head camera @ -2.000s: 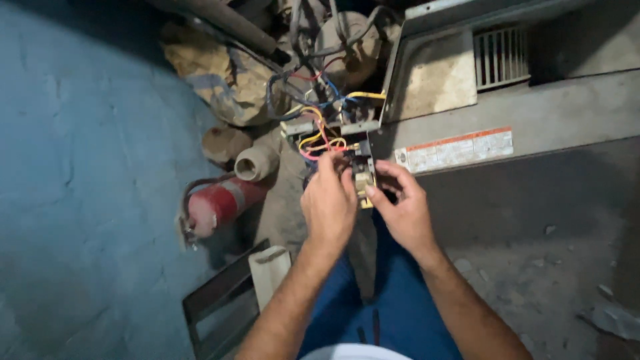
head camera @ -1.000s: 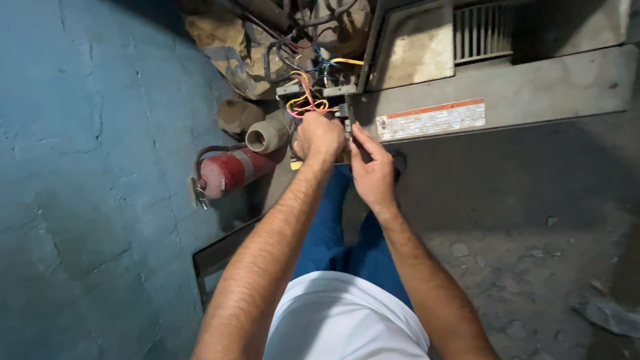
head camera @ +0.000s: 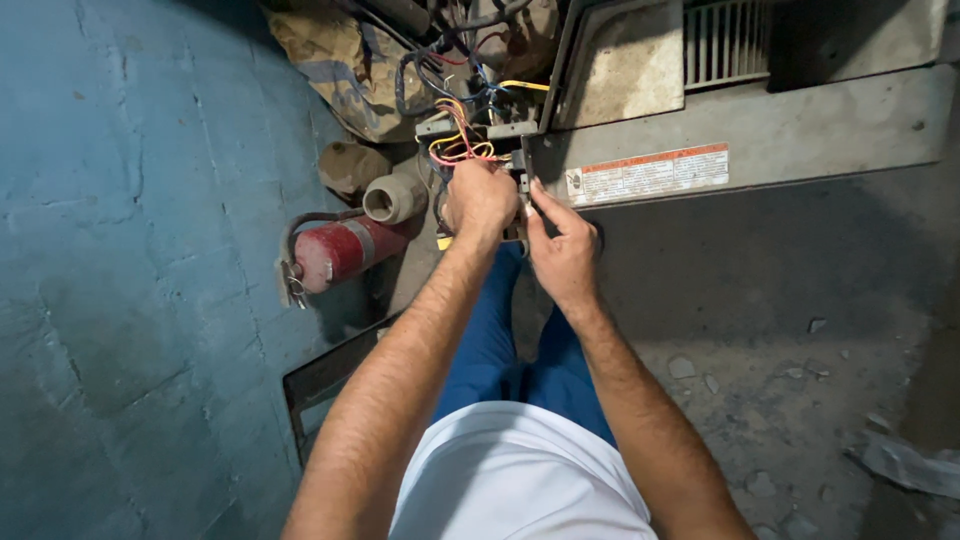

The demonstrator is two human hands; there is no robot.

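A small electrical box (head camera: 513,129) with a metal edge sits at the left end of a dusty metal appliance housing (head camera: 787,124). Pink and yellow wires (head camera: 459,142) loop out of it. My left hand (head camera: 482,196) reaches into the box just below these wires; its fingertips are hidden, so what they hold cannot be told. The thumb and fingers of my right hand (head camera: 561,244) touch the box's right side, beside a small pale part. More blue, yellow and dark wires (head camera: 491,88) hang behind the box.
At left, a red fire extinguisher (head camera: 337,251) lies beside a plastic pipe piece (head camera: 395,199) near the blue wall (head camera: 150,247). A crumpled paper sack (head camera: 345,67) is behind. A dark frame (head camera: 330,375) stands lower left. Rubble (head camera: 682,367) and plastic sheeting (head camera: 900,457) lie on the floor.
The view has shifted. Two seconds ago both hands were at the front of the box, with its inner parts showing between them; now my left hand covers most of them.
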